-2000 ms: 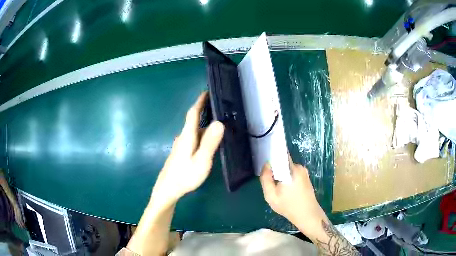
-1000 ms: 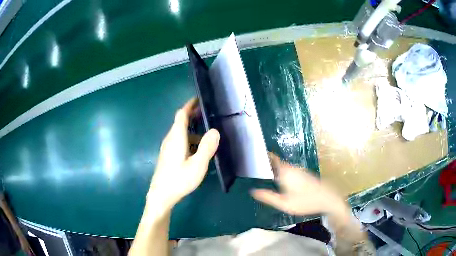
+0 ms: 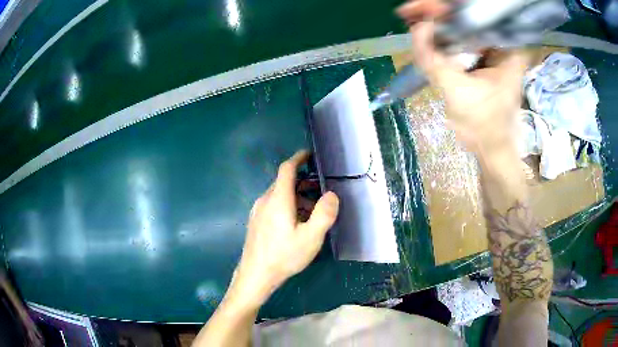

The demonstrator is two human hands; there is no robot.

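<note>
The solar panel (image 3: 352,149) lies on the green surface with its white back showing. The black back housing (image 3: 310,129) stands nearly edge-on along the panel's left side. A thin dark lead wire (image 3: 345,177) runs from the housing across the white back. My left hand (image 3: 284,220) holds the housing near its middle, thumb on the panel side. My right hand (image 3: 474,81), blurred, is closed around the glue gun (image 3: 501,20). The gun's nozzle (image 3: 400,87) points down-left at the panel's upper right edge. Whether adhesive is on the panel cannot be told.
A tan cardboard sheet (image 3: 450,230) with shiny film lies at right. Crumpled white cloth (image 3: 562,88) lies on it. A pale metal strip (image 3: 223,66) runs behind the work. Another person's blurred part shows at the lower left edge. A red object (image 3: 610,244) is at far right.
My right hand has left the panel and taken hold of the glue gun, bringing it left toward the panel. The housing now appears more edge-on, with my left hand still on it.
</note>
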